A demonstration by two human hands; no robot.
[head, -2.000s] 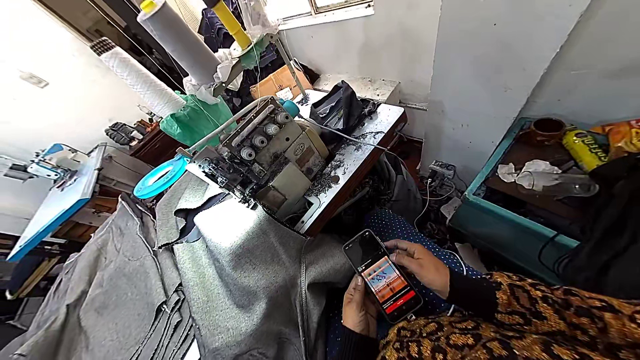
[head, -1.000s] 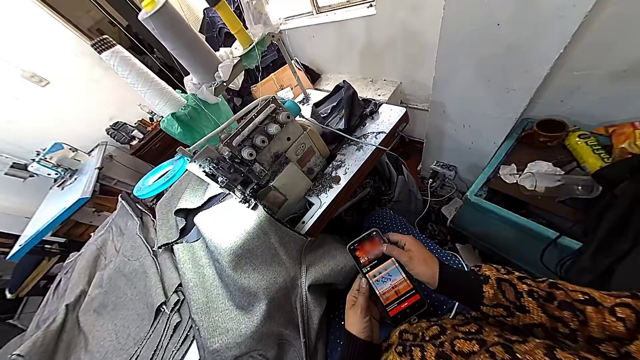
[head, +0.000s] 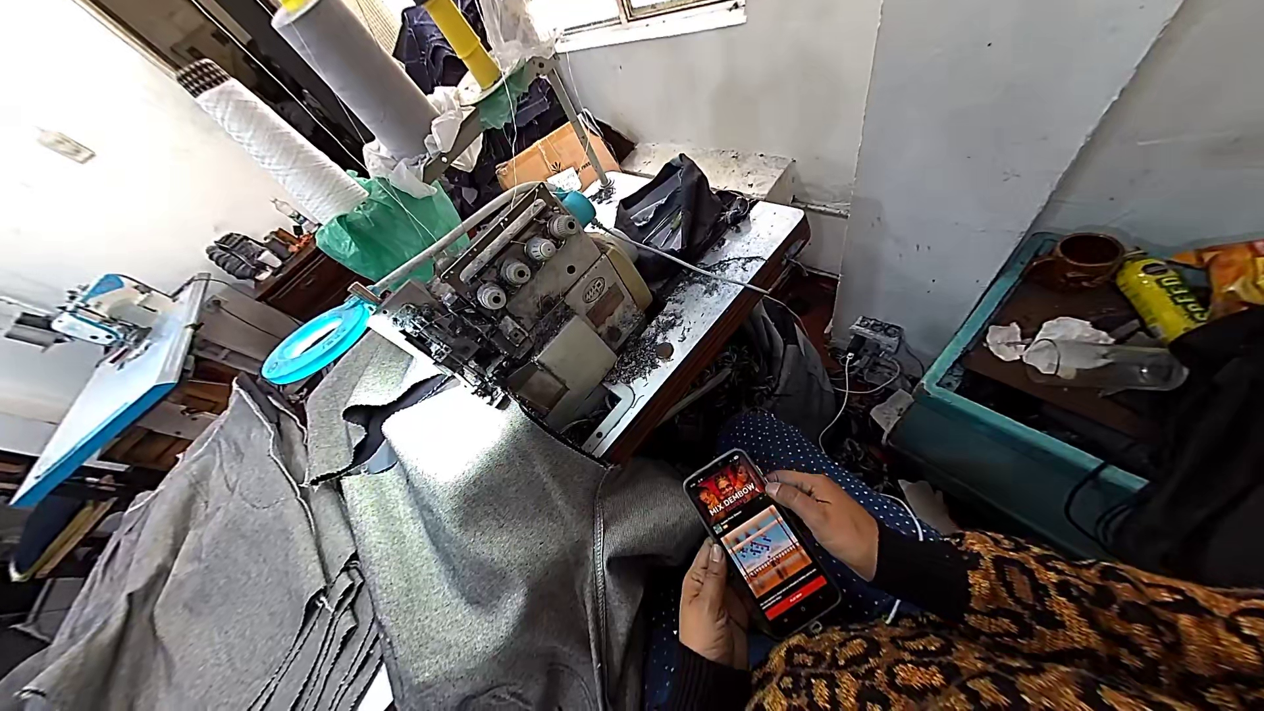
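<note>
A smartphone (head: 765,553) with a lit screen is held over my lap. My left hand (head: 713,607) grips its lower left edge, thumb along the side. My right hand (head: 828,515) holds its upper right edge, the thumb at the rim near the top of the screen. Left of the phone, grey fabric (head: 494,553) drapes down from an overlock sewing machine (head: 553,306) with several tension dials. Folded grey fabric pieces (head: 197,553) lie farther left.
Thread cones (head: 286,148) stand behind the machine. Black cloth (head: 676,212) and lint lie on the machine table (head: 691,326). A teal-edged cabinet (head: 1027,474) at right holds a brown mug (head: 1081,259) and a clear bottle (head: 1111,365). Another sewing machine (head: 104,316) is at left.
The picture on the upper part of the phone screen has changed. Between the first two frames the phone moved slightly lower; both hands have kept hold of it.
</note>
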